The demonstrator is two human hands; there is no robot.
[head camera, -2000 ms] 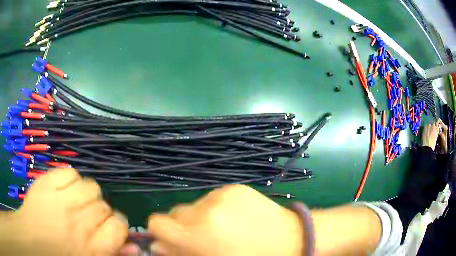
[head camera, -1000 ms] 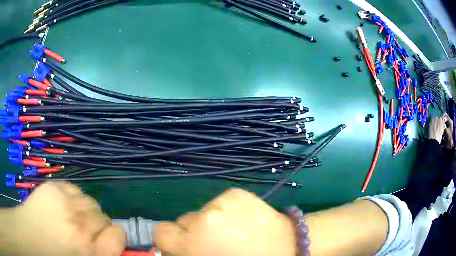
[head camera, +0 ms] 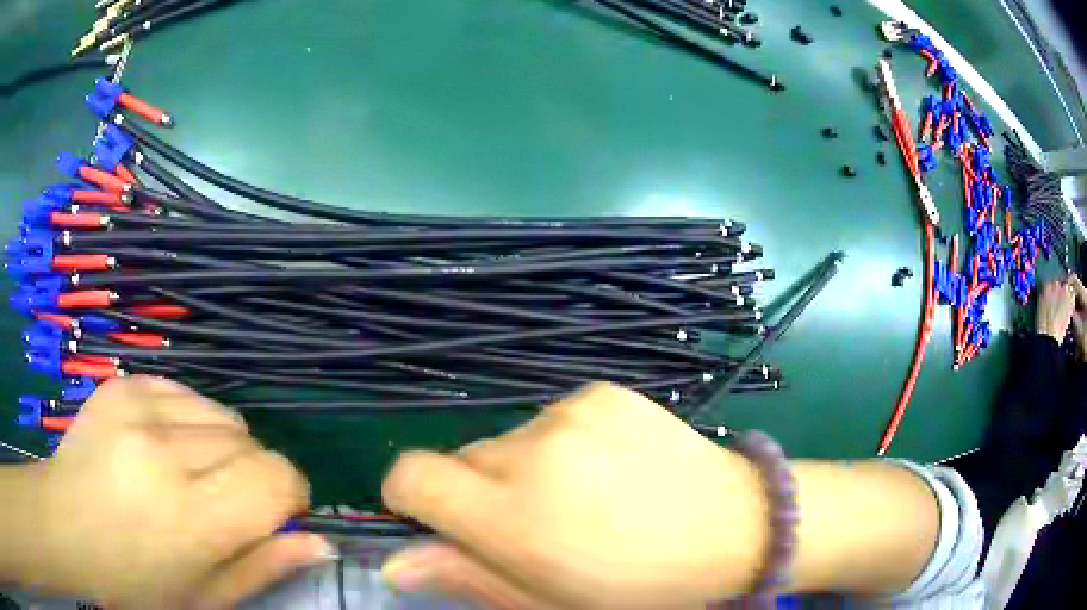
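My left hand and my right hand are close together at the bottom of the view. Both are closed on a black cable that spans the gap between them. A bit of blue shows at my left fingers and a thin red line lies along the cable. The cable's long part rises past my right hand to a tip above it at the right. The fitted cable bundle lies just beyond my hands, with blue-and-red end pieces at its left ends. My fingers hide most of the held end.
The unfinished bundle is at the far edge, cut off. Small black caps are scattered at the right. A red cable lies beside a loose pile of end pieces. Another person's hand is at the far right.
My hands and the cable have shifted; the grey patch between my hands is now crossed by the black cable. The bench items sit slightly higher and further right in view.
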